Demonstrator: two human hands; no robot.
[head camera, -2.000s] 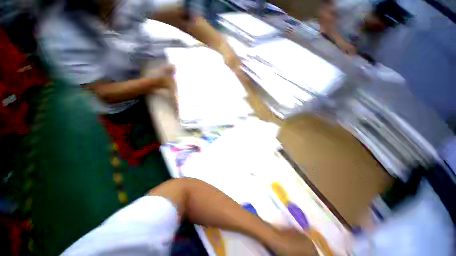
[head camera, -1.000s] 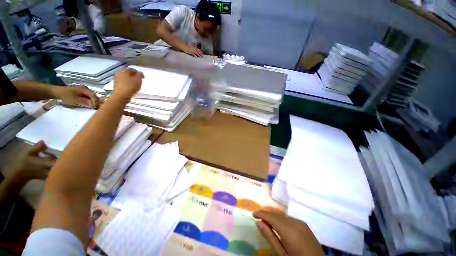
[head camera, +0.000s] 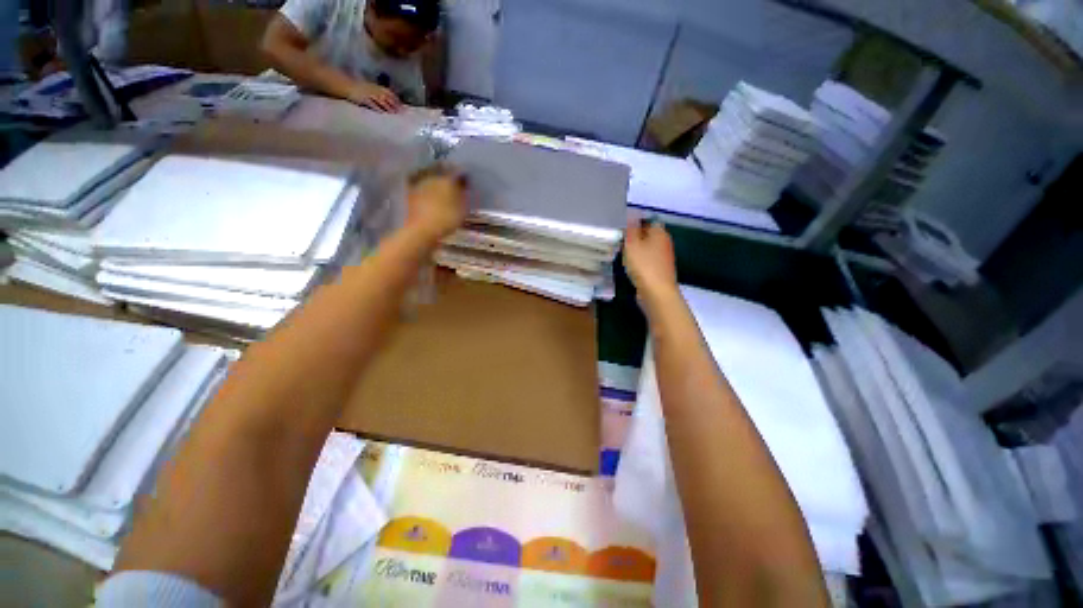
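A stack of slabs with a grey top one (head camera: 540, 184) stands at the far centre on a brown cardboard sheet (head camera: 487, 368). My left hand (head camera: 437, 204) is at the stack's left edge, slightly blurred; its fingertips are partly hidden, and I cannot tell whether it grips the top slab. My right hand (head camera: 650, 255) is just beside the stack's right edge with the fingers bent; whether it touches the stack is unclear. Both arms are stretched forward. A clear plastic bag (head camera: 398, 214) lies left of the stack, blurred.
White slab stacks stand at left (head camera: 220, 214) and near left (head camera: 83, 392). Creased papers (head camera: 339, 523) lie on the printed mat (head camera: 511, 511). White sleeves (head camera: 760, 404) and fanned white layers (head camera: 938, 451) are at right. A person (head camera: 368, 54) leans over the far table.
The view has turned left. My left hand has moved from the left slab stacks to the grey-topped stack. My right hand has moved from the mat forward to that stack's right side.
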